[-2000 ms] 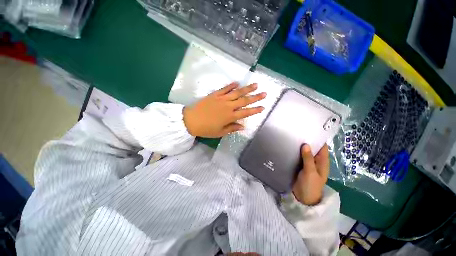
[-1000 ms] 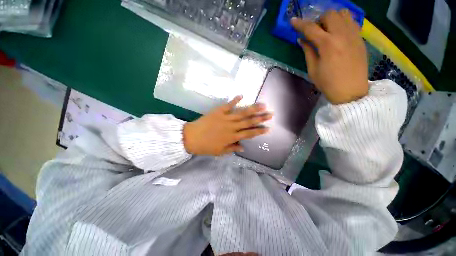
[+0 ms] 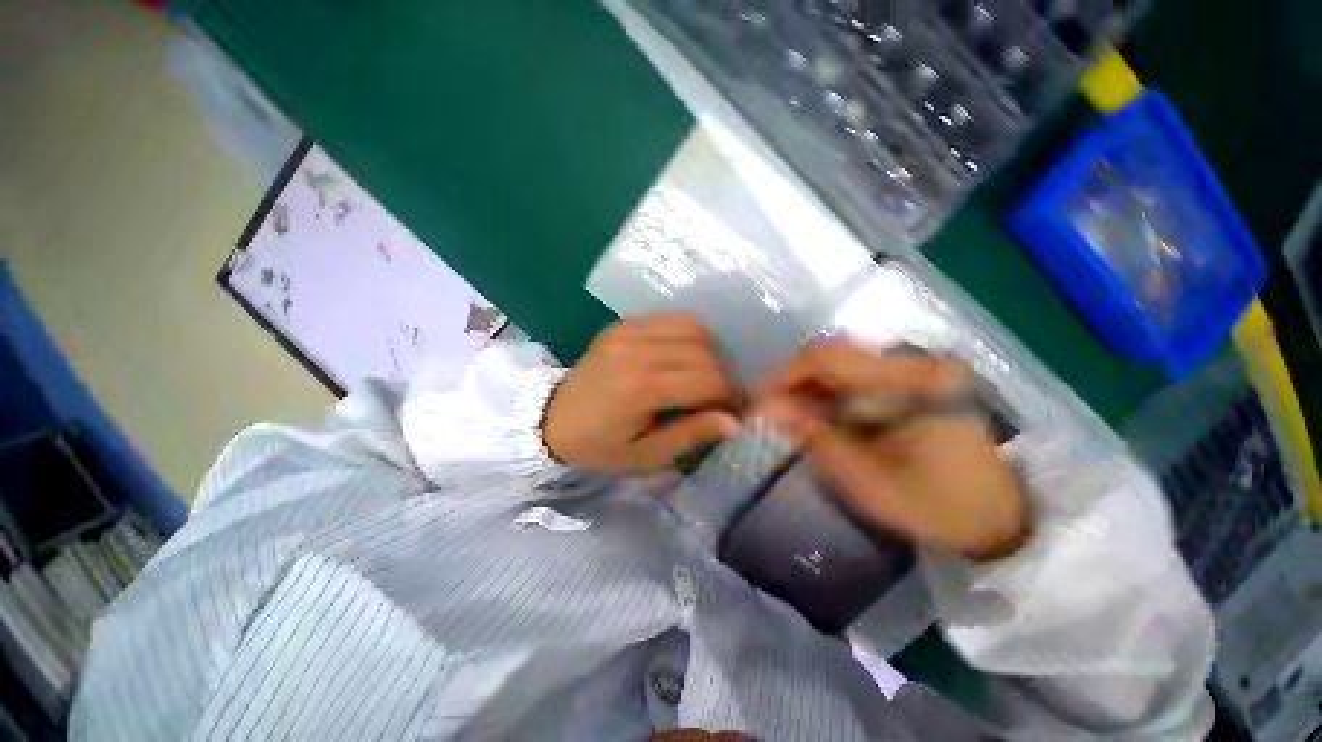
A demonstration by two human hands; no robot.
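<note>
The tablet (image 3: 815,554) lies back up on bubble wrap, its upper part hidden under my right hand. My right hand (image 3: 906,457) is blurred over the tablet, fingers closed around a thin dark tool that looks like tweezers (image 3: 887,409). My left hand (image 3: 638,394) is left of the tablet, fingers curled, over the lower edge of the glossy white liner sheet (image 3: 696,239). The fingertips of both hands meet near the tablet's left edge. Whether a small piece is between them cannot be told.
A blister tray (image 3: 870,87) lies beyond the liner. The blue parts bin (image 3: 1145,239) with small pieces is at the right, by the yellow edge (image 3: 1276,392). A bag of dark rings (image 3: 1232,478) lies below it. A white-pink board (image 3: 355,268) with scraps is at left.
My right hand has come back from the blue bin to the tablet; the dark tool seen in the bin earlier is gone from it. My left hand has curled its spread fingers. The view has turned.
</note>
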